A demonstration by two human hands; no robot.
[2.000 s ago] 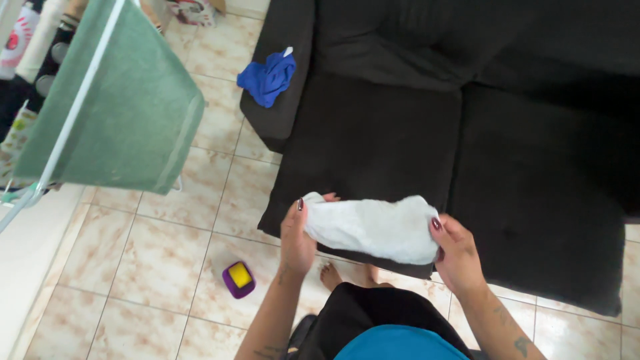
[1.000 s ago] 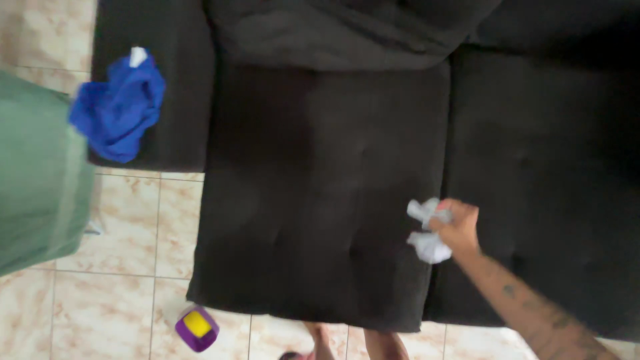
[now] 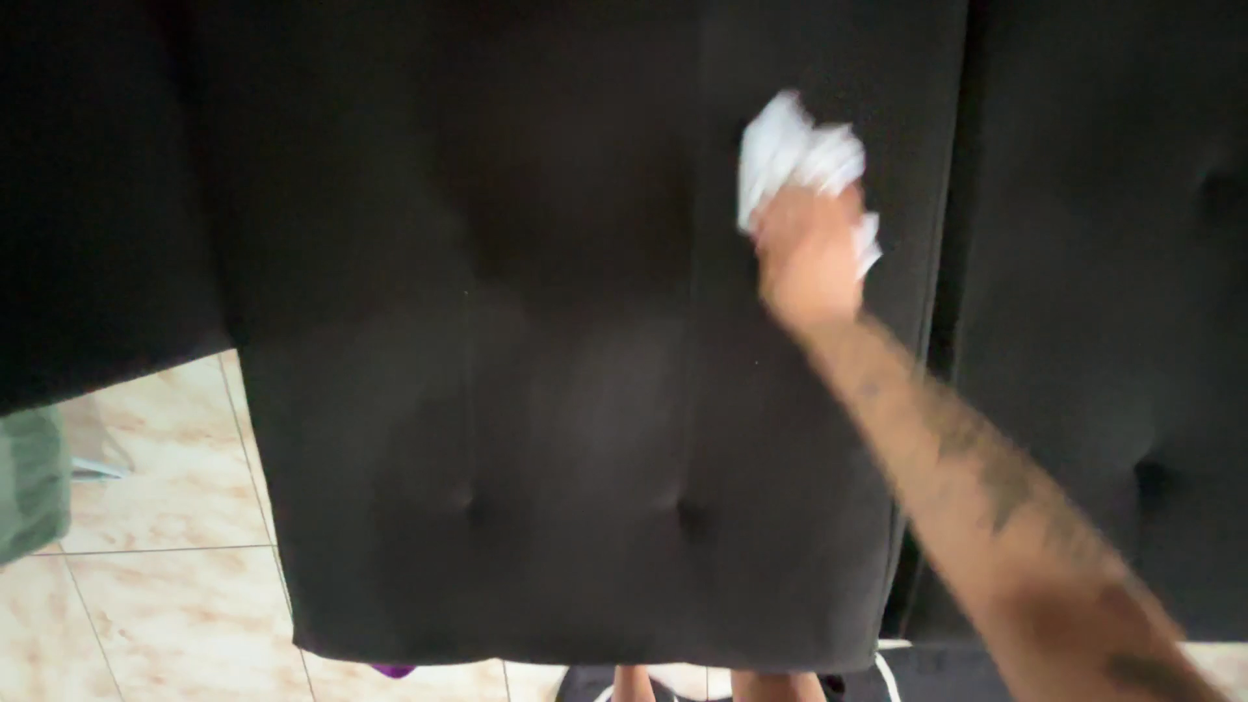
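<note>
My right hand [image 3: 811,249], somewhat blurred, grips a bunched white cloth [image 3: 780,151] that sticks out past the fingers and beside the wrist. Hand and cloth are over the right part of a black sofa seat cushion [image 3: 575,409], left of the seam between the two cushions; whether the cloth presses on the fabric cannot be told. The forearm comes in from the lower right. My left hand is out of view.
Marbled floor tiles [image 3: 166,604] show at the lower left, with a green hanging fabric [image 3: 34,483] at the left edge. A bit of a purple object [image 3: 394,671] peeks out below the cushion's front edge. My bare legs [image 3: 775,685] are at the bottom.
Two seconds ago both hands held the white cloth stretched out; now it is bunched in my right hand alone, which has moved over the cushion. The view has moved closer to the sofa.
</note>
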